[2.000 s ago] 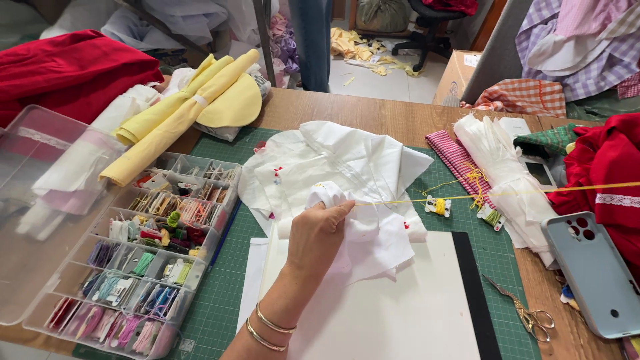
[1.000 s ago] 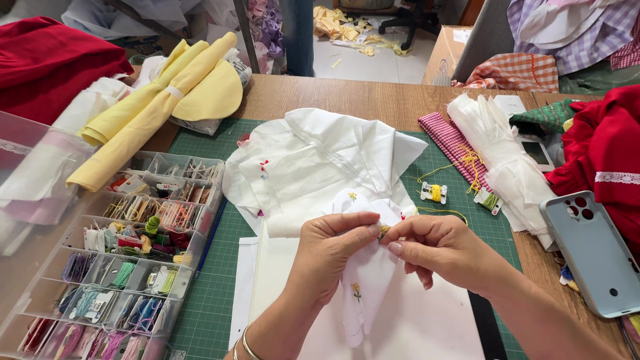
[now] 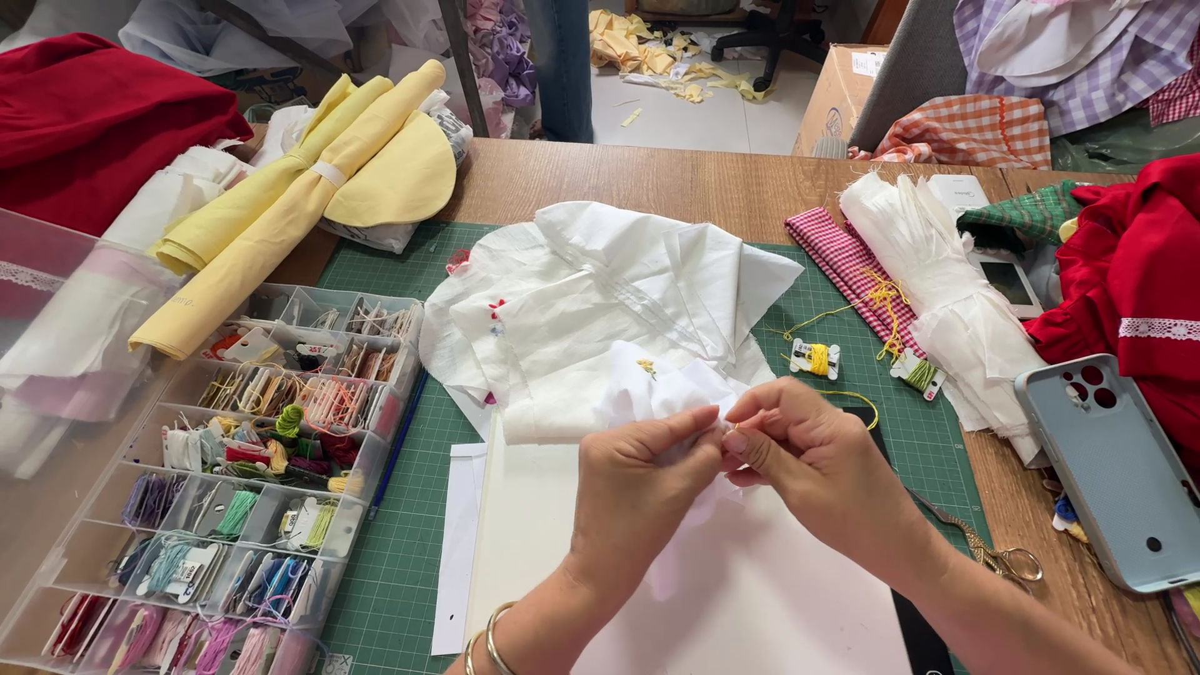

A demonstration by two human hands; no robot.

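My left hand point(image 3: 647, 478) grips a bunched piece of thin white fabric point(image 3: 656, 384) that has a small yellow embroidered motif on it. My right hand point(image 3: 816, 459) meets it at the fabric, thumb and index finger pinched together; a needle is too small to make out there. Yellow thread point(image 3: 867, 403) curves out behind the right hand. Beyond both hands lies a larger white cloth point(image 3: 600, 291) with small red stitched motifs. A bobbin card of yellow floss point(image 3: 815, 359) and one of green floss point(image 3: 917, 374) rest on the green cutting mat point(image 3: 394, 562).
A compartment box of embroidery floss point(image 3: 375, 450) stands at left, with rolled yellow fabric point(image 3: 281, 225) above it. Gold-handled embroidery scissors point(image 3: 994, 553), a phone case or phone point(image 3: 1106, 478), a white fabric bundle point(image 3: 947, 291) and red cloth point(image 3: 1144, 253) lie at right.
Two seconds ago only my left hand showed, on the fabric, with yellow thread stretched off to the right. The right hand has since come in beside it, and the fabric is bunched differently.
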